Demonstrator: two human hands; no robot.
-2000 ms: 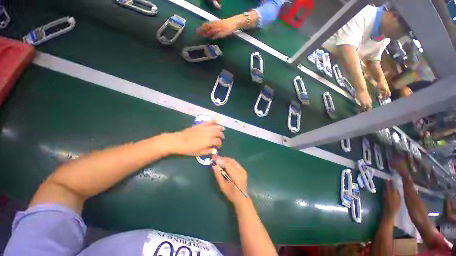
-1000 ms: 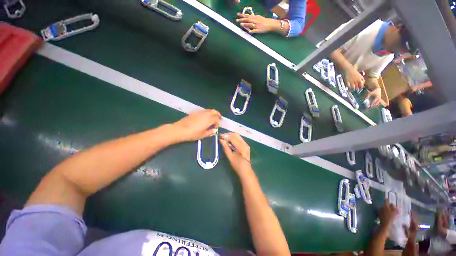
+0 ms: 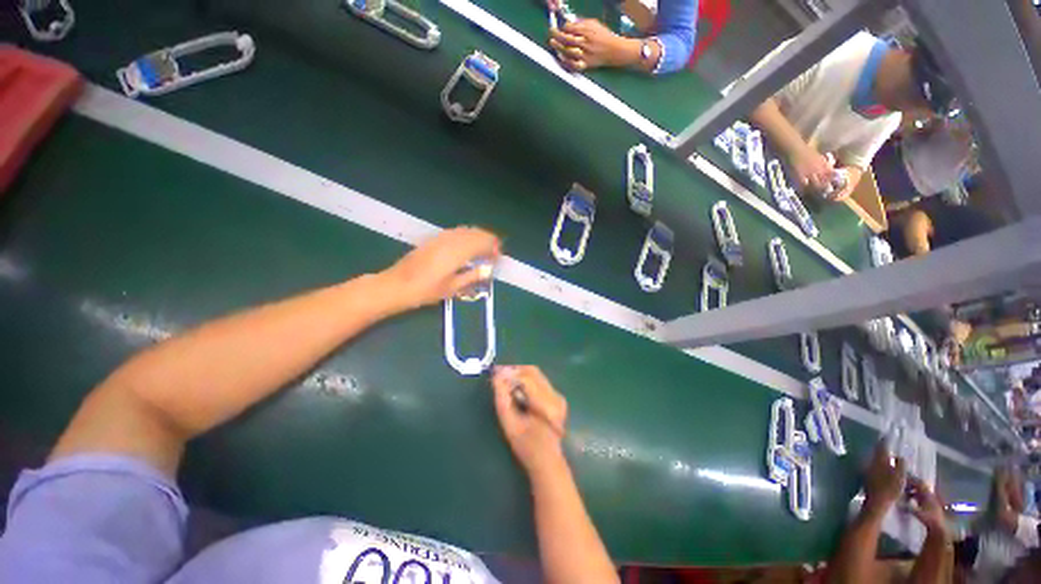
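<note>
A silver-white oval loop part [image 3: 469, 337] lies on the shiny green bench beside the pale rail. My left hand [image 3: 449, 265] covers and holds its upper end, hiding most of that end. My right hand [image 3: 530, 413] is at the loop's lower right end, closed on a dark thin hand tool [image 3: 521, 397]. The tool is mostly hidden by the fingers, and its tip seems close to the loop's lower end.
A pale metal rail [image 3: 343, 202] edges the bench. Beyond it, loops are scattered on the green conveyor [image 3: 377, 126]. Overlapping loops [image 3: 798, 459] lie at right. A red tray [image 3: 29, 108] is at far left. A grey post [image 3: 845, 291] slants overhead. Other workers' hands show across the line and at right.
My right hand has moved from the loop's upper end down to its lower end. My left hand stays at the upper end. The loops on the conveyor have shifted right in view.
</note>
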